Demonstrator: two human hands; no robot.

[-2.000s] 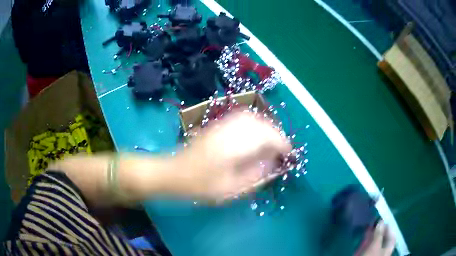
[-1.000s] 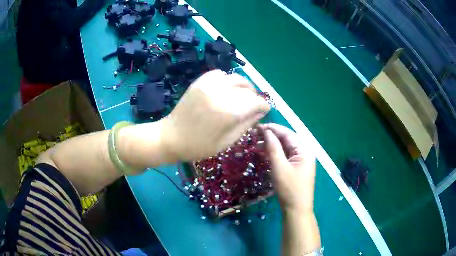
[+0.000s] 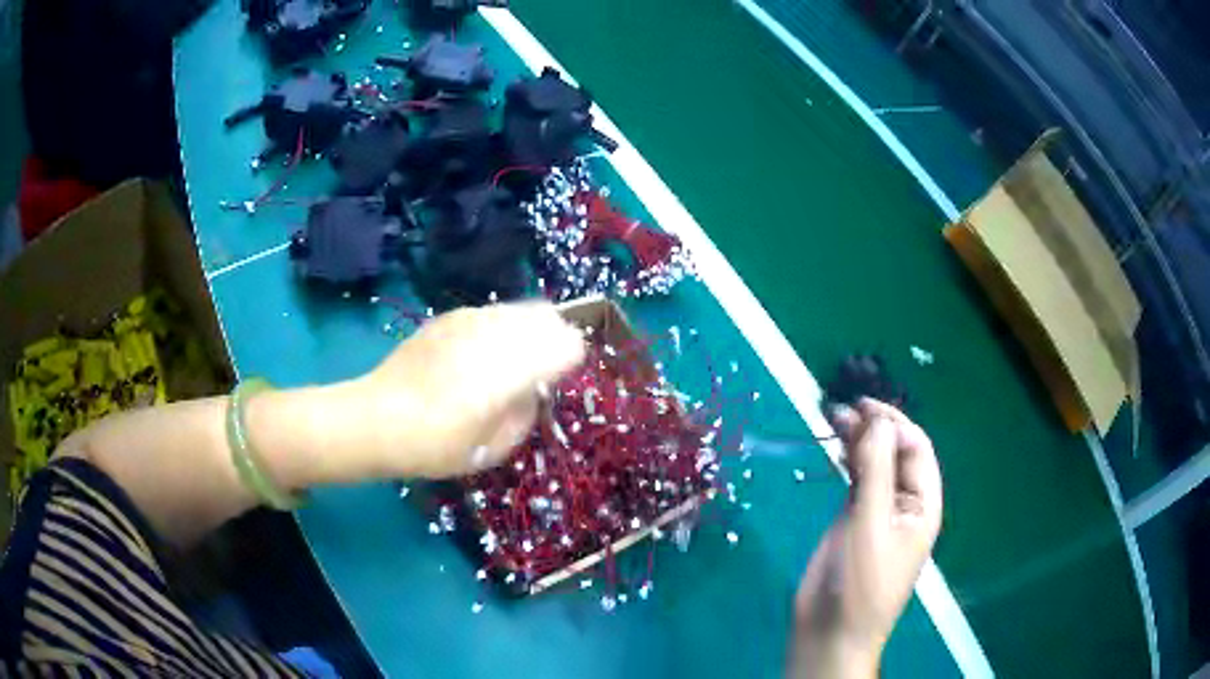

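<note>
An open brown cardboard tray [image 3: 617, 544] heaped with red lead wires [image 3: 597, 438] with silvery ends stands on the blue-green bench. My left hand [image 3: 484, 385] is over the tray's left part, blurred, with its fingers curled; what it holds is hidden. My right hand [image 3: 876, 504] is to the right of the tray, by the white strip. Its thumb and fingers are close together at the near edge of a small black unit [image 3: 865, 381]; whether they grip it is unclear. A thin, blurred line runs left from these fingertips.
Black housing units [image 3: 348, 239] are piled behind the tray. A red wire bundle [image 3: 630, 236] with silvery ends lies beyond it. A deep carton [image 3: 113, 226] of yellow parts [image 3: 86, 371] is at left. An open brown carton [image 3: 1048, 285] is across the darker green surface [image 3: 783, 199].
My right hand has moved from the tray's wires to the right, up to the black unit. My left hand has moved left and nearer over the tray. The unit is farther away along the strip.
</note>
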